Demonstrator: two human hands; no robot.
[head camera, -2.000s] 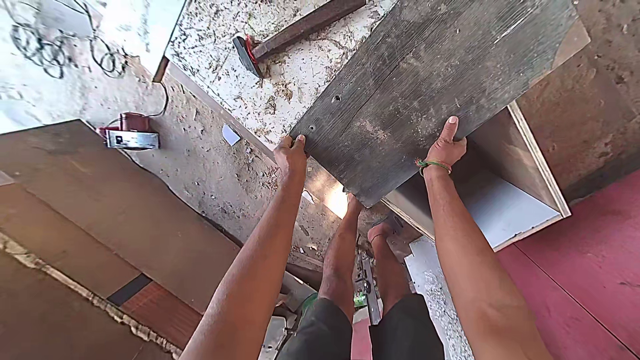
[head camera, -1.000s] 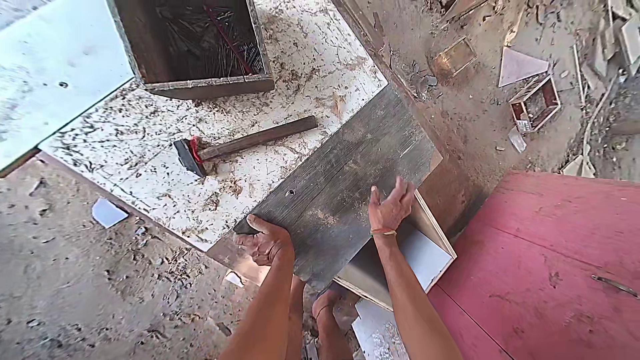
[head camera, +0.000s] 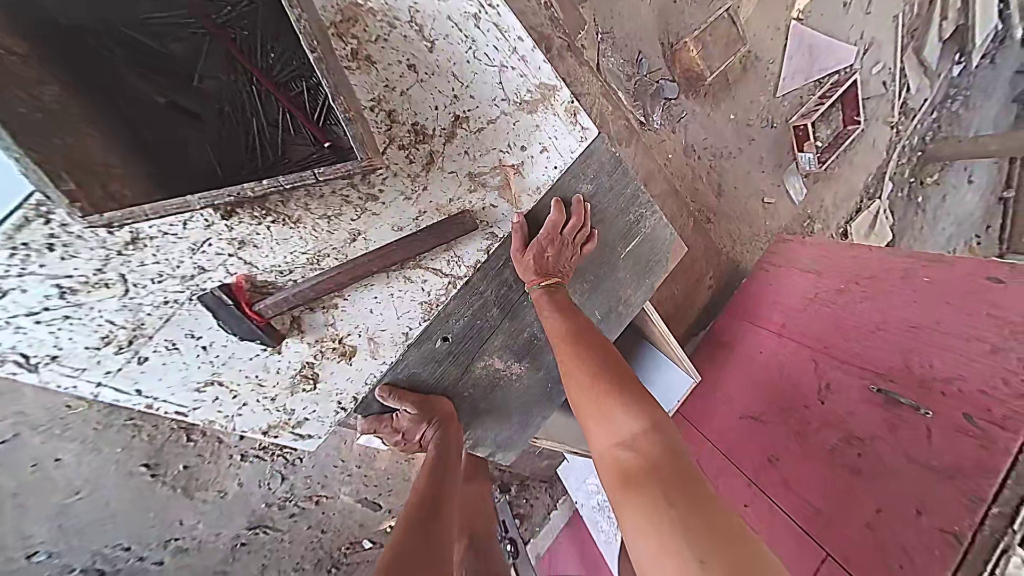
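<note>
A dark grey wooden board (head camera: 512, 360) lies slantwise at the edge of a dirty white tabletop (head camera: 384, 304), over a light wooden drawer box (head camera: 660, 368). My left hand (head camera: 412, 418) grips its near left corner, thumb on top and fingers at the edge. My right hand (head camera: 554, 244) rests on the board's upper face near its far long edge, fingers spread, and holds nothing. To the left of the board, a hammer (head camera: 368, 264) with a wooden handle and a red strip at its dark head lies on the tabletop.
An open wooden box (head camera: 232, 192) with nails stands at the tabletop's upper left. A red wooden panel (head camera: 872, 368) with a metal handle fills the right. A small red-sided frame (head camera: 828, 120) and scraps lie on the dirt floor.
My right hand has moved from the board's near side by the drawer box to its far long edge. My left hand stays at the corner. The view has swung and come closer.
</note>
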